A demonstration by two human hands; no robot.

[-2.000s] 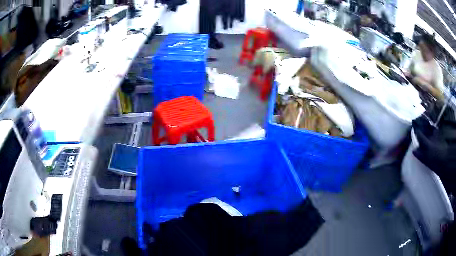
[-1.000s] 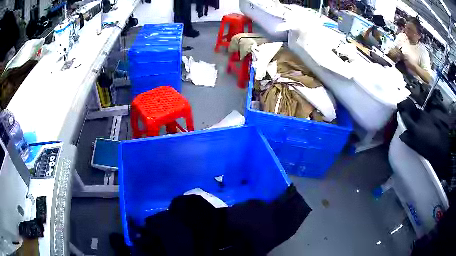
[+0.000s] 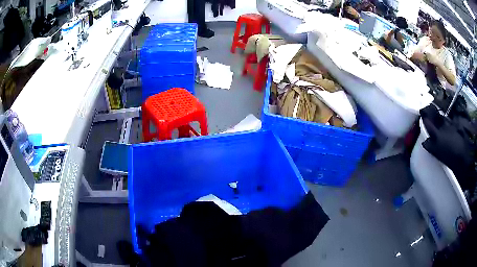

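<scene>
Neither of my hands is in the picture. Nearest in front of me is a large open blue bin (image 3: 209,161). Black cloth (image 3: 235,234) lies heaped in its near part and hangs over its right edge. A white piece (image 3: 218,203) shows at the back of the heap, and a small pale scrap (image 3: 233,184) is further in. At the left edge, part of a white sewing machine (image 3: 15,198) stands on the white table (image 3: 57,104). Small black pieces (image 3: 35,234) and a gridded tray of small parts (image 3: 51,166) lie there.
A second blue bin (image 3: 319,151) holds tan and white cloth (image 3: 308,94). A red stool (image 3: 175,110) and stacked blue bins (image 3: 168,57) stand beyond. White scraps (image 3: 215,73) lie on the floor. A foot pedal (image 3: 115,157) is under the table. A person (image 3: 436,52) sits at the right.
The view swung right and down from the first frame, then slightly back left. The bins and black cloth keep their places. The person's hands at the right have shifted slightly.
</scene>
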